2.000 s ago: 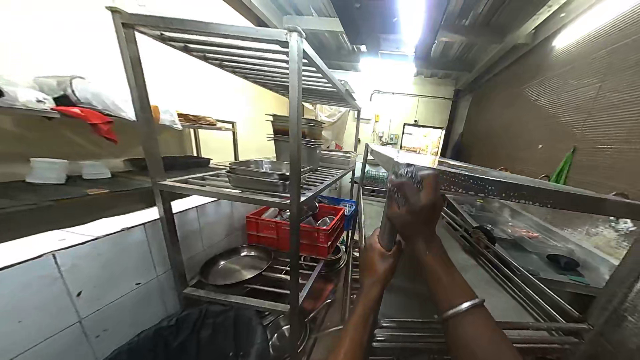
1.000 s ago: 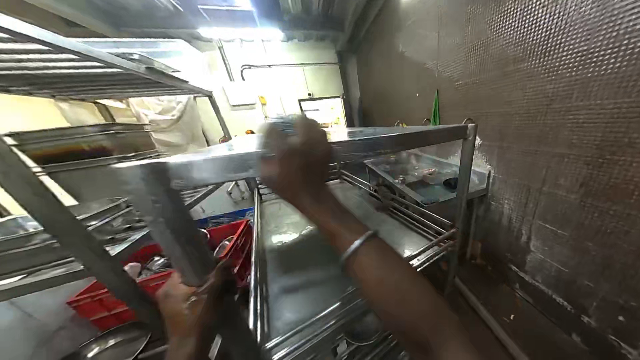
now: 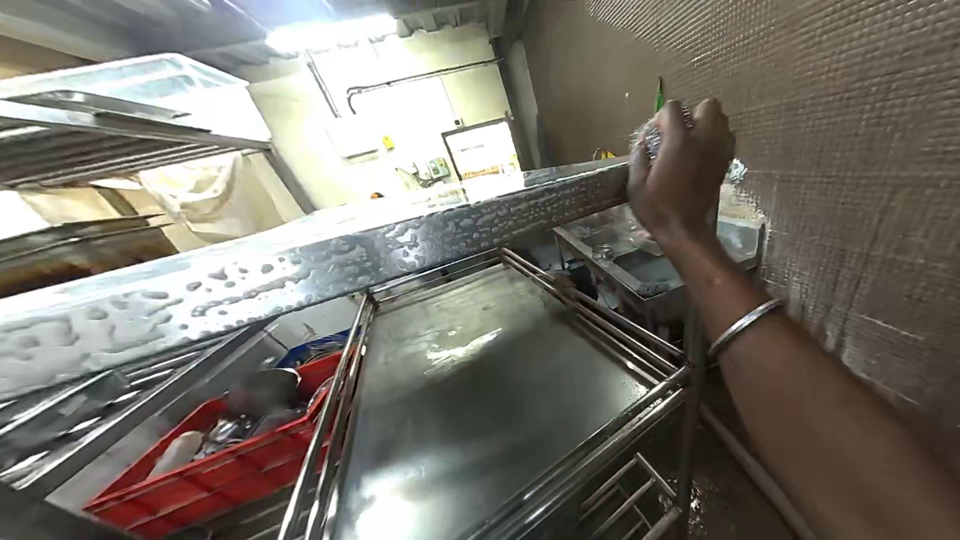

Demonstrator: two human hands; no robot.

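My right hand (image 3: 679, 169), with a metal bangle on its wrist, is closed around a metal scouring pad (image 3: 649, 141). It is at the right end of the upper metal bar (image 3: 420, 238) of a rack, by the corner post. Water drops cover the front face of that bar. Below it, a wet flat metal sheet (image 3: 480, 375) lies between the rack's rails. My left hand is out of view.
A red plastic crate (image 3: 217, 469) of metal ware stands at lower left, beside a slatted metal shelf (image 3: 90, 416). A metal sink (image 3: 652, 262) is behind the rack at right, against a textured brown wall (image 3: 862, 150).
My right hand has moved rightward along the bar to its right end. My left hand, on the rack's post in both earlier frames, has left the view. The view has turned right.
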